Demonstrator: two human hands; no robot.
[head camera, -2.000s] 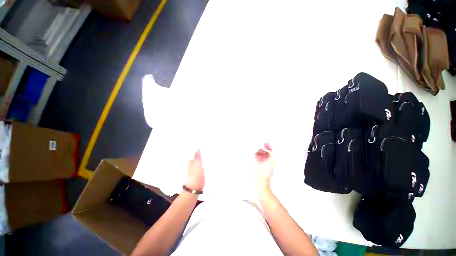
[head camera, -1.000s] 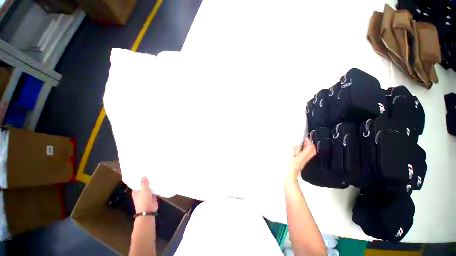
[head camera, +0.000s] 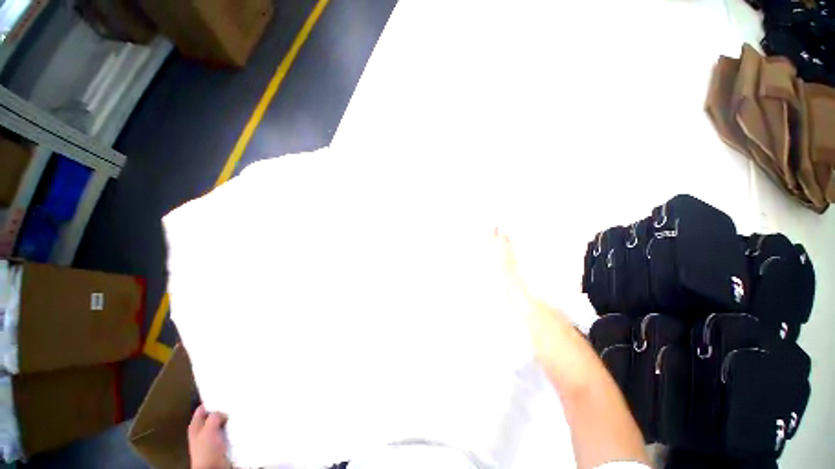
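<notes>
A large bright white sheet (head camera: 265, 302) spreads in front of me and hangs past the table's left edge; it merges with the white tabletop. My left hand (head camera: 209, 438) is at the sheet's lower left corner, its fingers gripping the edge, partly cut off by the frame bottom. My right hand (head camera: 513, 261) reaches forward over the white area; its fingers are washed out by glare, so its grip cannot be told. Small black bags (head camera: 700, 256) stand piled to the right of my right arm.
Brown bag pieces (head camera: 774, 119) and more black items lie at the far right of the white table (head camera: 549, 82). An open cardboard carton (head camera: 165, 403) is partly hidden under the sheet. Closed cartons (head camera: 78, 307) stand on the floor at left, near shelving (head camera: 69, 133).
The sheet has come out over the table's left edge and now reaches lower. My left hand has moved left and down. My right hand has moved from beside the black bags inward and forward.
</notes>
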